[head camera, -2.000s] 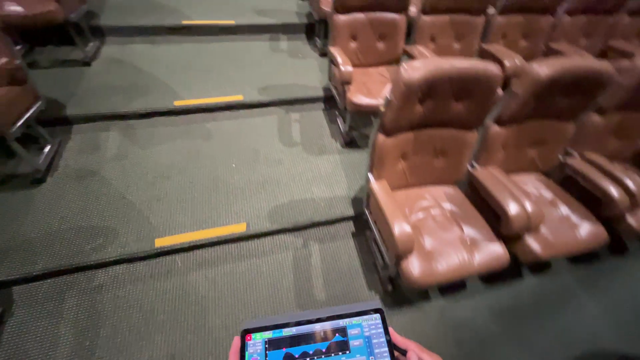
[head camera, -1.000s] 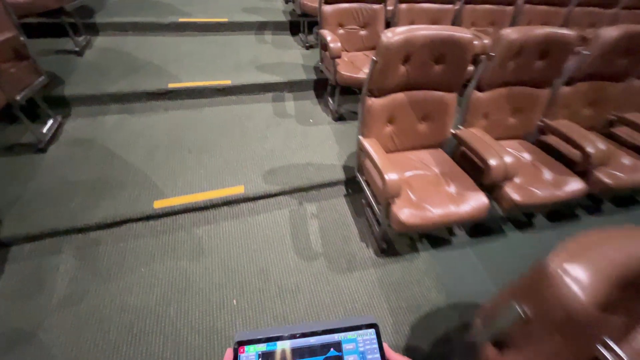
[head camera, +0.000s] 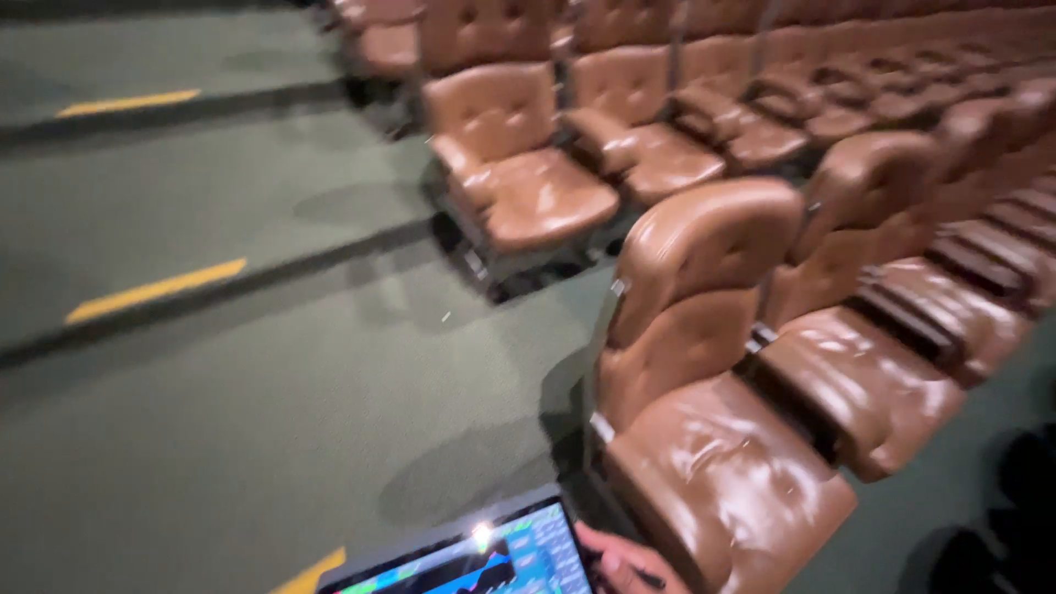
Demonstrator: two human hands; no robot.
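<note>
A tablet (head camera: 495, 557) with a lit screen showing a graph is at the bottom of the view, tilted and cut off by the frame's lower edge. My right hand (head camera: 623, 561) grips its right side, and a dark, thin object, perhaps a stylus, lies by the fingers. My left hand is out of the frame. Just right of the tablet stands the nearest brown leather seat (head camera: 734, 487), its cushion shiny with reflected light.
Rows of brown leather seats (head camera: 544, 194) run to the upper right. At left, broad carpeted steps (head camera: 247, 429) carry yellow edge strips (head camera: 157, 290); another yellow strip (head camera: 313, 573) lies beside the tablet. Dark shapes sit at the lower right.
The view has swung and tilted, and more seat rows have come into sight at right. The left fingers, seen at the tablet's left edge before, are no longer in view.
</note>
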